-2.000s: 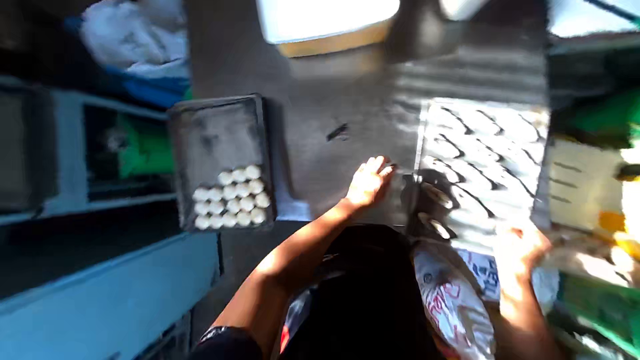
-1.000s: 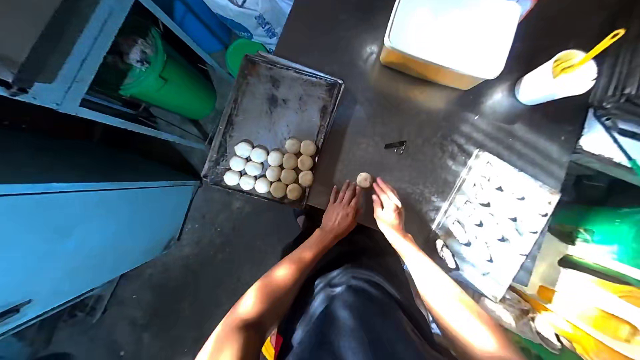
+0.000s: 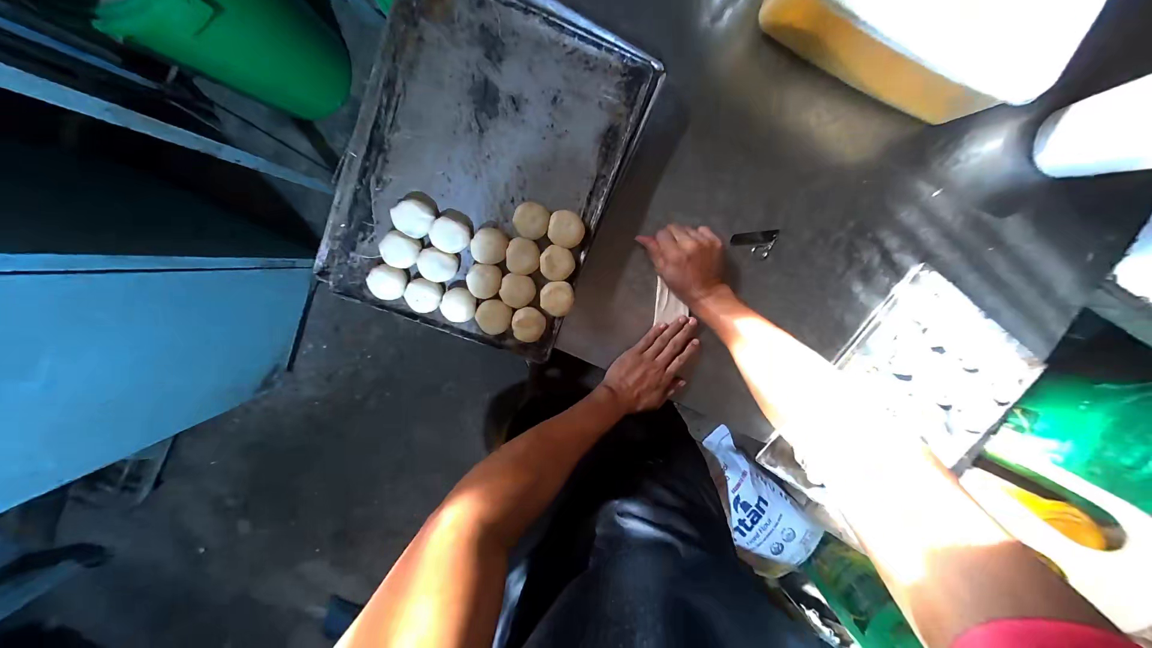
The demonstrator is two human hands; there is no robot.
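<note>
A flattened strip of dough (image 3: 668, 304) lies on the metal table between my two hands. My left hand (image 3: 652, 362) rests palm down at its near end, fingers slightly apart. At the far end, my right hand (image 3: 688, 261) presses on the dough, its fingers partly curled; what lies under the palm is hidden. Left of my hands, a worn metal baking tray (image 3: 504, 99) holds several round dough balls (image 3: 522, 256) grouped in its near part. A small dark metal tool (image 3: 756, 239), of a kind I cannot tell, lies just right of my right hand.
A white-topped, yellowish tub (image 3: 864, 58) and a white container (image 3: 1093, 130) stand at the back right. A second tray (image 3: 936, 360) with shaped pieces lies at the right, partly behind my right arm. A flour bag (image 3: 765, 513) is below the table edge. A green bin (image 3: 243, 54) stands at upper left.
A small dough ball was between my hands a second ago; a flattened strip is there now. My right hand has moved away from me, across the table. The view has moved closer.
</note>
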